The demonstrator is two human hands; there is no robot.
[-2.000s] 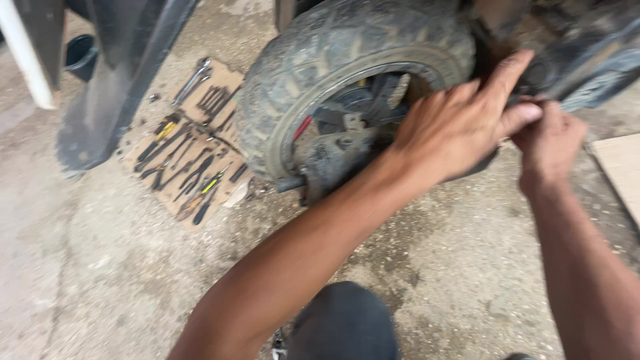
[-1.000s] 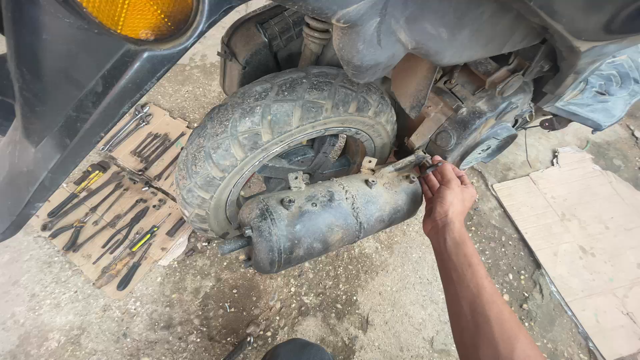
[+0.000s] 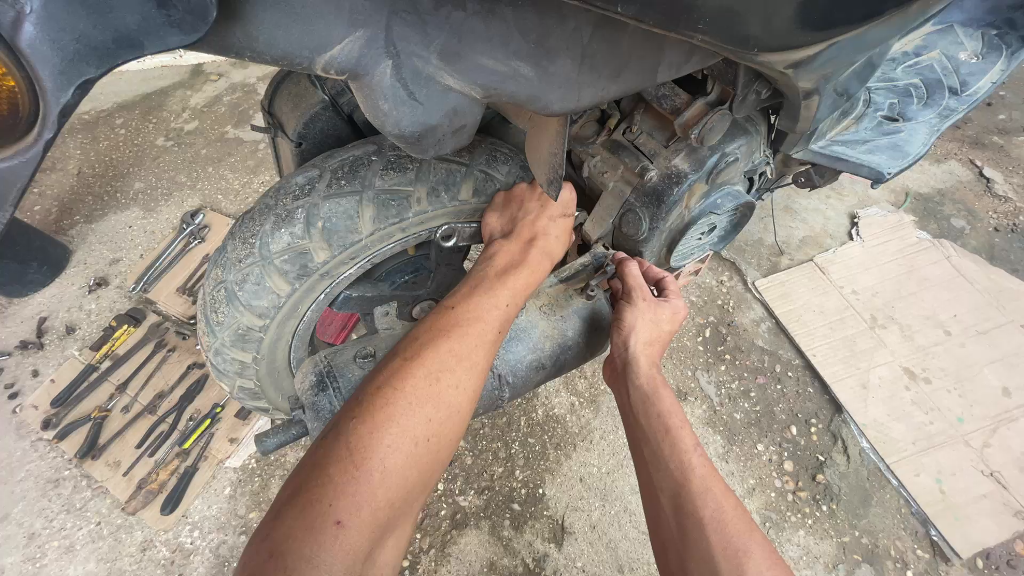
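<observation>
A scooter's rear tyre (image 3: 352, 192) stands at the centre left, with the dirty exhaust muffler (image 3: 552, 332) lying across its lower side. My left hand (image 3: 528, 220) is closed around a metal wrench (image 3: 458, 234), whose ring end sticks out over the wheel rim; its far end is hidden by the hand and the frame. To the right, my right hand (image 3: 646, 300) pinches something small at the muffler's front end, by a bracket bolt; the fingers hide most of it. The engine casing (image 3: 692, 188) is just above my right hand.
Pliers, screwdrivers and other tools lie on a cardboard piece (image 3: 60, 396) at the left, beside two combination wrenches (image 3: 172, 248). A large cardboard sheet (image 3: 904, 368) lies on the ground at the right. The scooter's bodywork (image 3: 512, 48) overhangs the wheel.
My left hand, out of view one second ago, has come in over the wheel with the wrench. My right hand stays at the muffler's front end. The view has shifted.
</observation>
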